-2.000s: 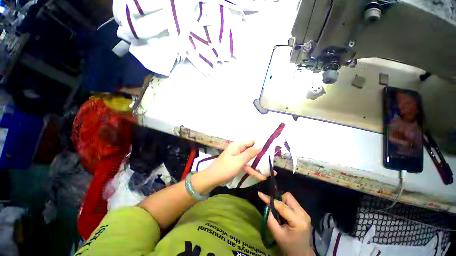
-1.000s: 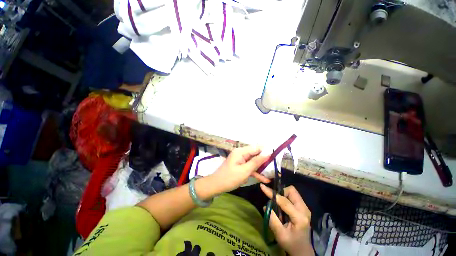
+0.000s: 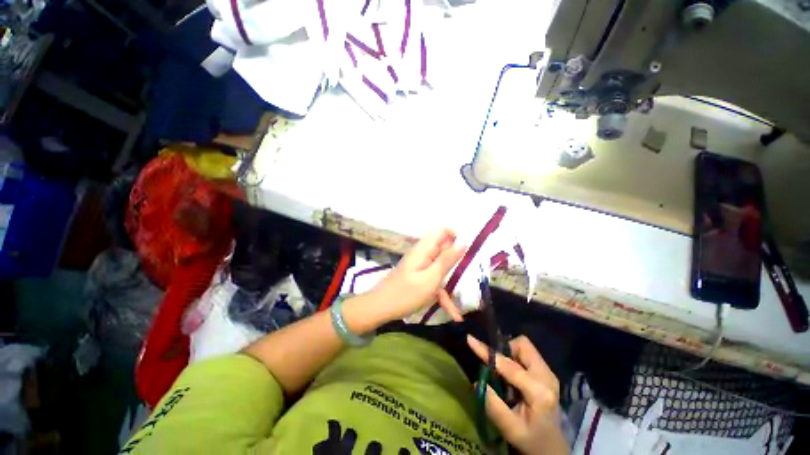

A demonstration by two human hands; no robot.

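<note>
My left hand (image 3: 413, 280) holds a white garment piece with a dark red stripe (image 3: 477, 242) over the table's front edge. The stripe's free end points up and right, onto the white tabletop. My right hand (image 3: 524, 395) holds scissors (image 3: 490, 324) by their dark green loop handles. The blades point up, close to the right side of the piece. Whether they touch the cloth I cannot tell. Small maroon and white bits (image 3: 500, 260) show just right of the stripe at the table edge.
A heap of white striped pieces (image 3: 293, 71) lies at the table's back left. The sewing machine (image 3: 613, 75) stands at the upper right. A phone (image 3: 728, 229) with a cable and a slim red-black tool (image 3: 785, 289) lie right. More striped pieces (image 3: 622, 435) lie low right; red bags (image 3: 182, 213) left.
Compared with one second ago, the stripe's end stands higher and more of the white cloth beside it shows. My left hand has moved slightly up. The view has shifted a little.
</note>
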